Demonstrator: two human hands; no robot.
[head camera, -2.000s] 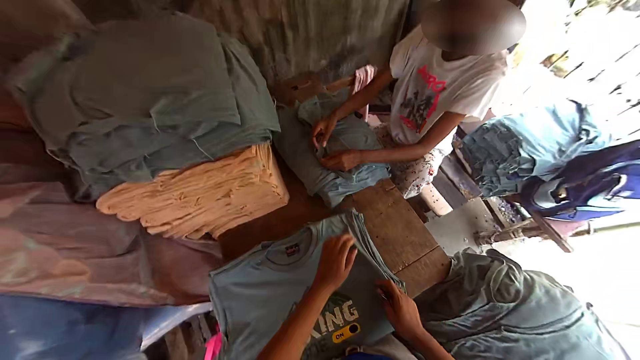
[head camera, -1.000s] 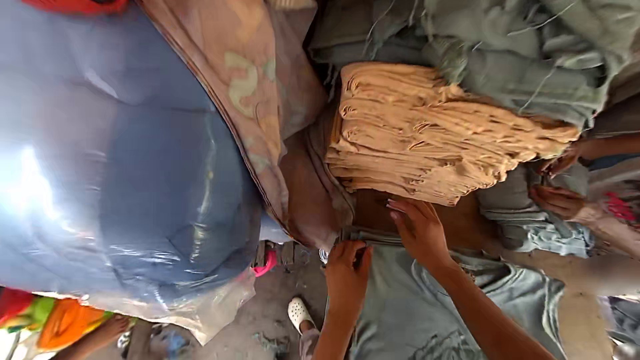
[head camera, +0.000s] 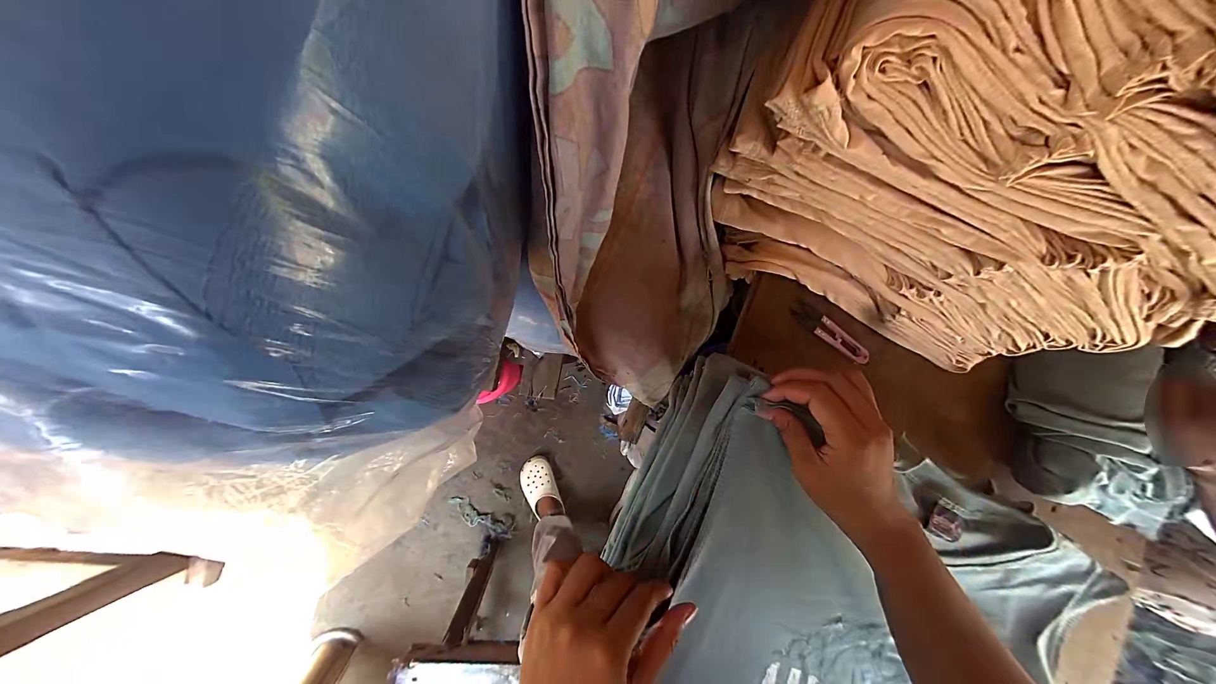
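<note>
A stack of grey-green T-shirts lies at the lower middle, its layered edges toward the floor side. My right hand pinches the top shirt's cloth at the far corner between thumb and fingers. Nearer to me, my left hand rests at the stack's layered edge, fingers curled over it; its grip is partly hidden. Part of a print shows at the bottom, and a neck opening with a label lies to the right. Pink thread snips lie on the wooden table beyond my right hand.
A tall pile of folded orange-tan fabric stands at upper right. A large blue plastic-wrapped bundle fills the left, beside a brownish patterned cloth. Below are the littered floor and a foot in a white clog. More grey-green fabric lies right.
The view has swung left and closer. My left hand has moved from the shirts' far end to their layered side edge; my right hand now pinches cloth at the far corner.
</note>
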